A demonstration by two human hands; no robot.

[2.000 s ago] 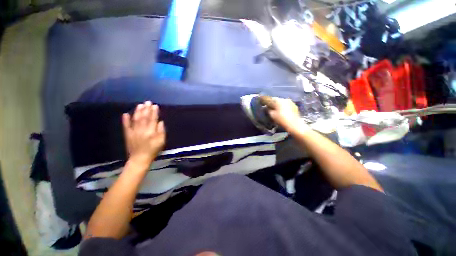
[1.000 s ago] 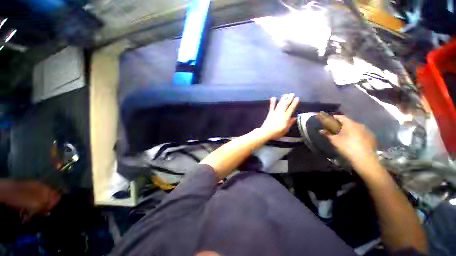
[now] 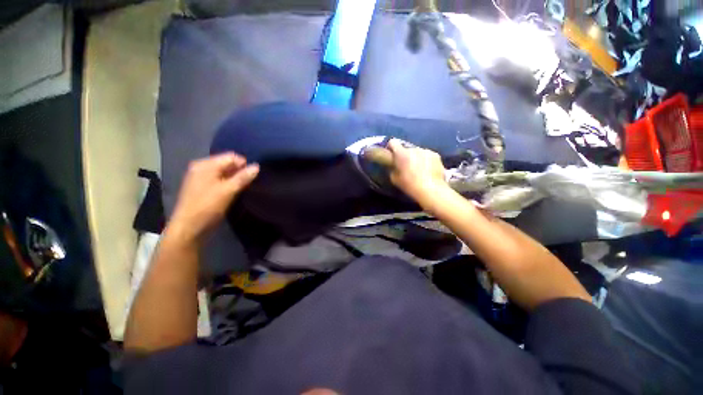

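Observation:
The dark garment lies along the near side of the rounded blue pressing pad, with its white-and-black striped side showing below. My left hand is at the garment's left top corner, fingers closed on its edge. My right hand is shut on the brown handle of the steam iron. The iron's pale rim rests at the garment's top edge, beside the pad; the hand hides part of it.
A wrapped hose hangs down behind my right hand. The blue bar is at the back of the grey padded table. Red baskets and a bright heap of cloth are at right. A shiny metal tool is at far left.
My left hand has moved left from the middle of the garment to its left corner and closed on the edge. The iron has moved left along the top edge. The view has turned.

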